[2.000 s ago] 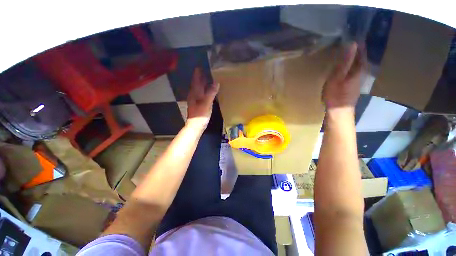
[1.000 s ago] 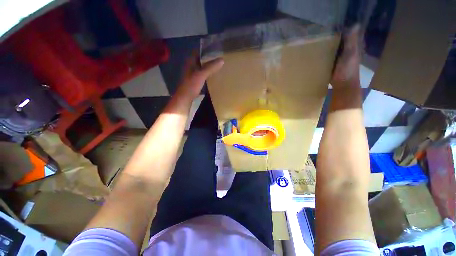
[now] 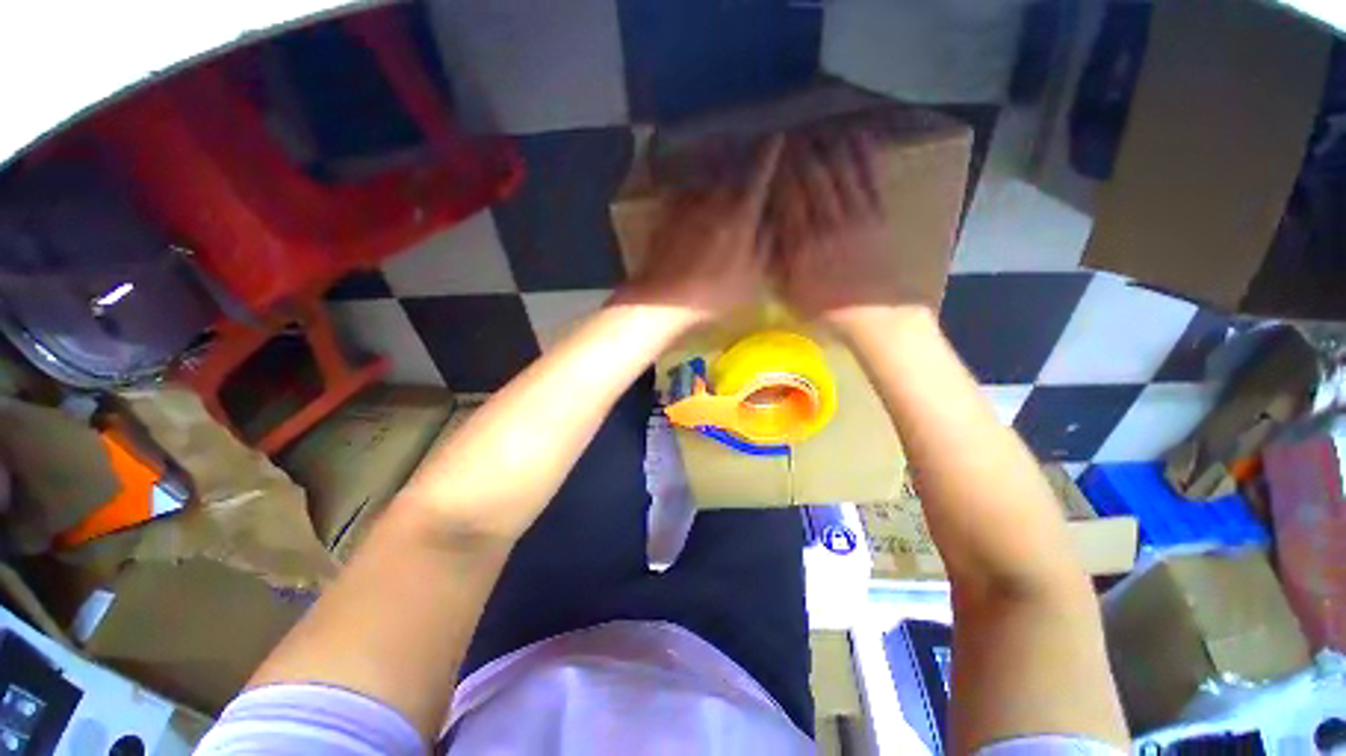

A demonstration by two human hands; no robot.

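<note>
A brown cardboard carton [image 3: 926,207] stands in front of my legs at the centre of the head view. The tape dispenser [image 3: 765,402], orange and blue with a yellow roll, lies on the carton's near part. My left hand [image 3: 709,236] and my right hand [image 3: 830,214] rest flat on the carton's top, side by side near its middle seam. Both hands are blurred; they hold nothing that I can see. The carton's surface under the palms is hidden.
A red plastic stool [image 3: 236,222] stands at the left on the checkered floor [image 3: 561,200]. Brown kraft paper [image 3: 214,473] and an orange product box [image 3: 126,488] lie at the lower left. Another carton [image 3: 1213,628] is at the lower right, and a large brown panel [image 3: 1203,163] at the upper right.
Both hands have moved inward from the carton's left and right sides to the middle of its top. The tape dispenser stays on the carton.
</note>
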